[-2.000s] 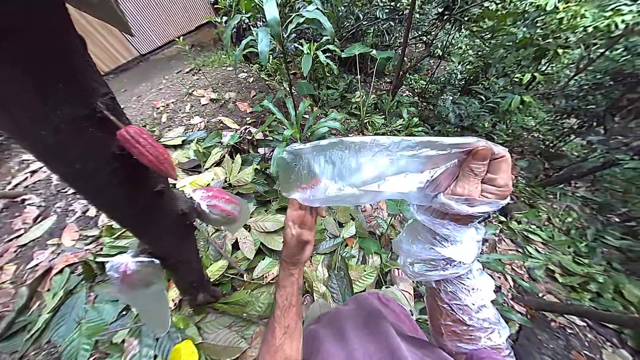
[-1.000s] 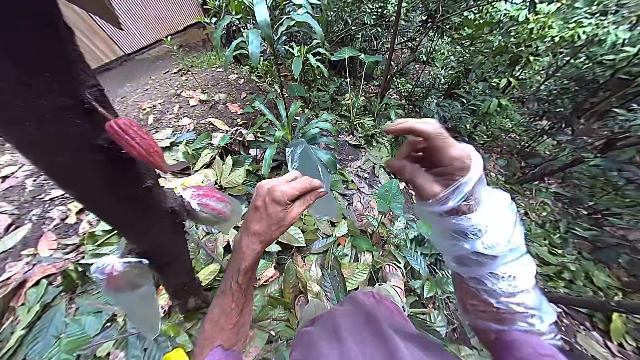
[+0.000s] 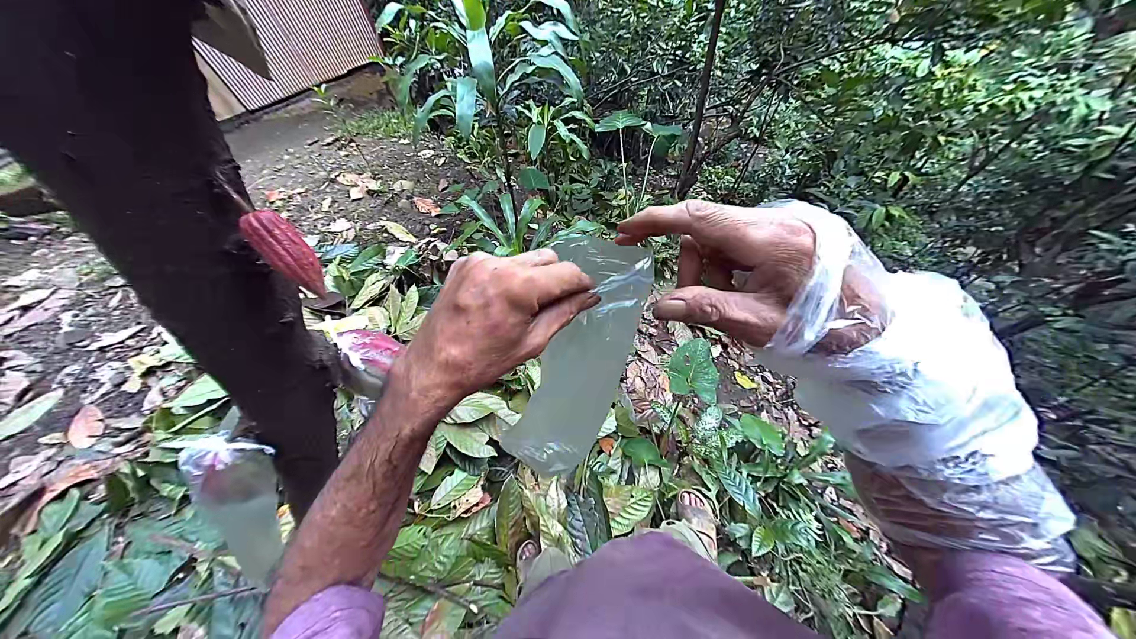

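My left hand (image 3: 501,315) pinches a clear plastic sleeve bag (image 3: 577,373) near its upper end, and the bag hangs down below the fingers. Just right of the bag's top, my right hand (image 3: 737,266) has thumb and fingers apart, with nothing held between them. Bunched clear plastic sleeves (image 3: 914,390) wrap my right wrist and forearm. At the left, a bare red cacao pod (image 3: 282,250) hangs on the trunk. Below it a red cacao pod in plastic (image 3: 368,351) is partly hidden by my left forearm. Another bagged pod (image 3: 232,497) hangs lower left.
A dark cacao trunk (image 3: 195,222) leans across the left side. Fallen leaves (image 3: 461,435) and low green plants (image 3: 692,373) cover the ground around my sandalled feet. Dense shrubs (image 3: 976,133) stand at the right, and a corrugated wall (image 3: 306,40) is at the upper left.
Two seconds ago a plastic sleeve stretched between both hands; my right hand then came away from it. Since one second ago, my right hand has moved closer to the bag in my left hand.
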